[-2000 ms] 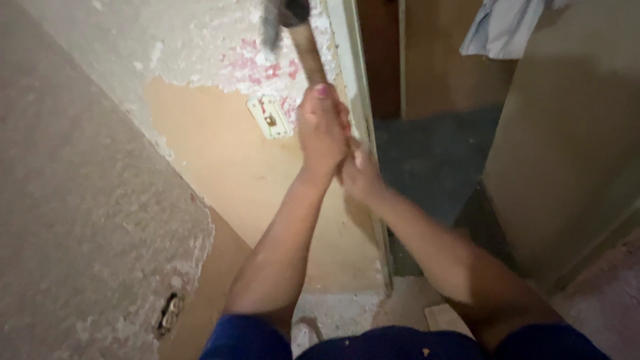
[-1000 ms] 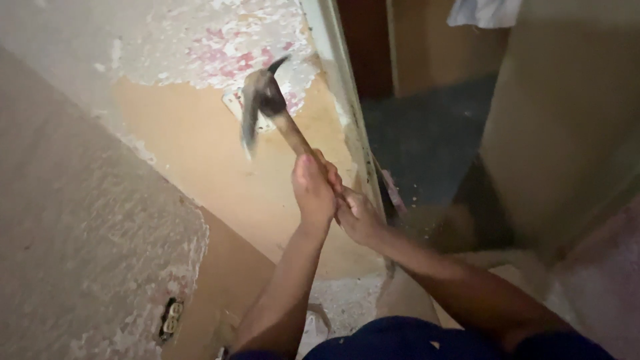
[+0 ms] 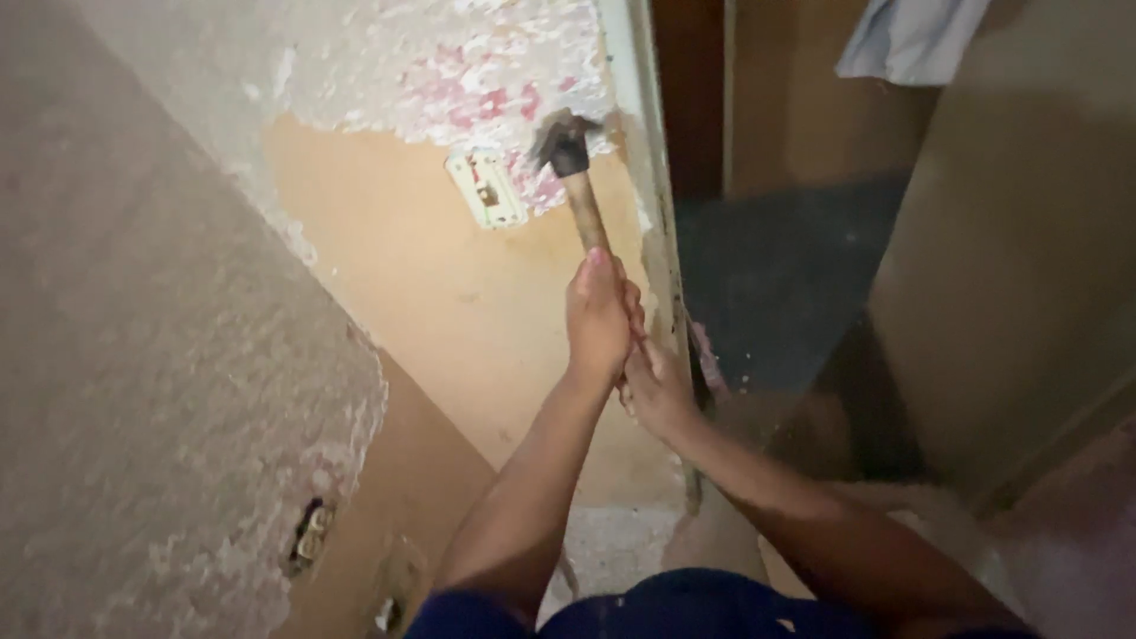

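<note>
Both of my hands are closed around the wooden handle of a tool with a dark, blurred head (image 3: 568,146), which looks like an adze or a hatchet. My left hand (image 3: 601,315) grips the handle nearer the head, and my right hand (image 3: 655,386) holds its lower end, just below and to the right. The head is over the upper part of the wall, by the edge of the rough, partly stripped plaster (image 3: 488,89); whether it touches cannot be told. A pale switch plate or box (image 3: 488,191) sits in the wall left of the head. Smooth tan wall (image 3: 399,248) lies below.
At left a rough wall (image 3: 177,337) meets this one in a corner and has an uncovered outlet (image 3: 311,534). A door frame (image 3: 652,177) runs along the right edge. Beyond are dark floor (image 3: 781,266), a brown panel (image 3: 1021,222) and hanging pale cloth (image 3: 914,40).
The tool's head, over the switch plate one second ago, is now to the right of it. Both hands have kept their grip on the handle throughout.
</note>
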